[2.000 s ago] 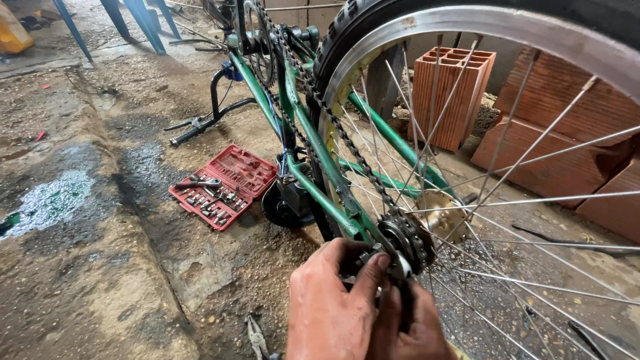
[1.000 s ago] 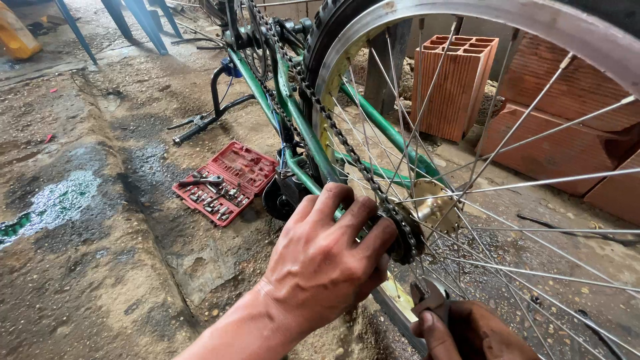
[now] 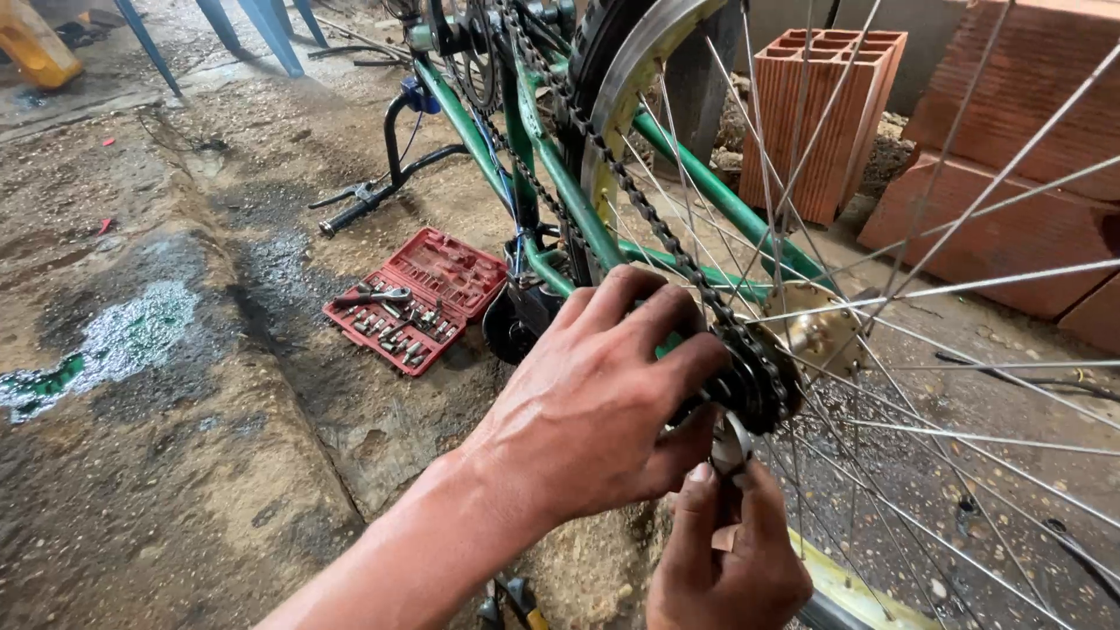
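Observation:
A green bicycle frame [image 3: 577,206] lies upside down with its rear wheel [image 3: 652,74] raised at the right. The chain [image 3: 652,210] runs down to the rear sprocket [image 3: 774,385] beside a gold-coloured hub [image 3: 818,332]. My left hand [image 3: 604,394] reaches over the frame end, fingers curled around the axle area by the sprocket; what its fingertips grip is hidden. Below the sprocket, my right hand [image 3: 731,534] pinches a small flat metal wrench [image 3: 731,442] between thumb and fingers, its rounded end at the axle.
An open red socket set case [image 3: 416,302] lies on the rough ground beyond my left hand. Pliers [image 3: 516,604] lie at the bottom edge. A hollow clay brick [image 3: 814,127] and more bricks stand behind the wheel. Greenish liquid [image 3: 114,341] is pooled at the left.
My left hand has come over the frame beside the sprocket. My right hand has moved up from below, bringing the metal tool against the axle area.

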